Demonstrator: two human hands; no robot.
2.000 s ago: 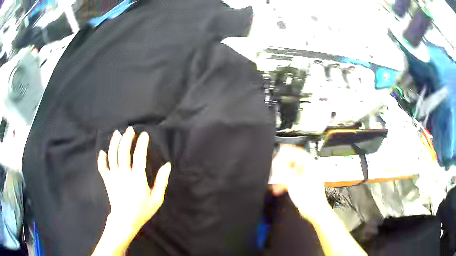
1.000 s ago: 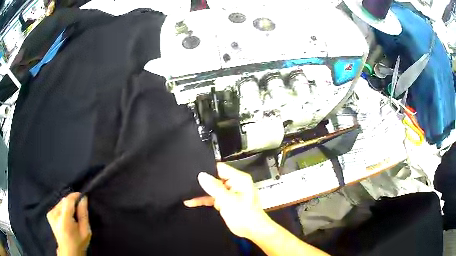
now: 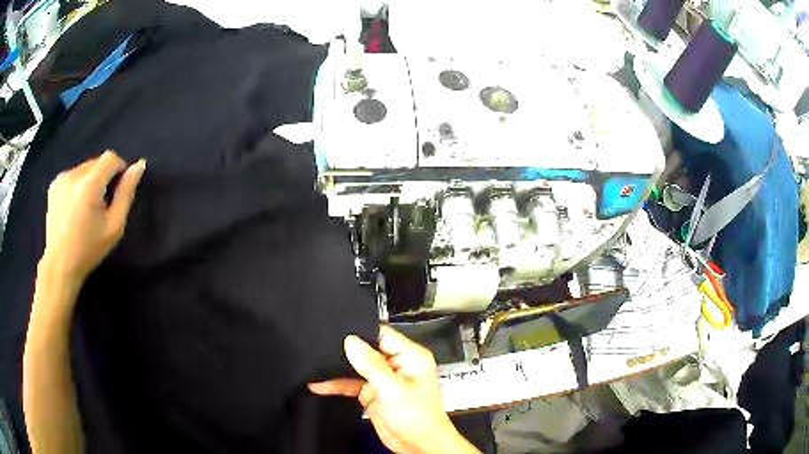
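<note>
The black fabric garment body (image 3: 222, 301) covers the left of the table, its right edge lying along the needle area of the white overlock machine (image 3: 532, 124). My left hand (image 3: 93, 208) is on the fabric at the left, fingers bent with thumb and forefinger close; whether it pinches cloth is unclear. My right hand (image 3: 395, 381) grips the fabric's near right edge between thumb and fingers, just in front of the presser foot and needle area (image 3: 390, 235). The looper cover (image 3: 559, 319) hangs open at the machine's front.
Orange-handled scissors (image 3: 715, 297) lie right of the machine on striped cloth (image 3: 656, 284). Blue fabric (image 3: 754, 204) is at the far right. Purple-black thread cones (image 3: 701, 66) stand upper right. A blue scrap (image 3: 99, 73) shows at upper left. Dark cloth (image 3: 683, 433) lies below the table edge.
Since one second ago, my left hand has moved up and away along the fabric. My right hand stays at the near edge. The machine appears lower in view. Two seconds ago my left hand was spread flat.
</note>
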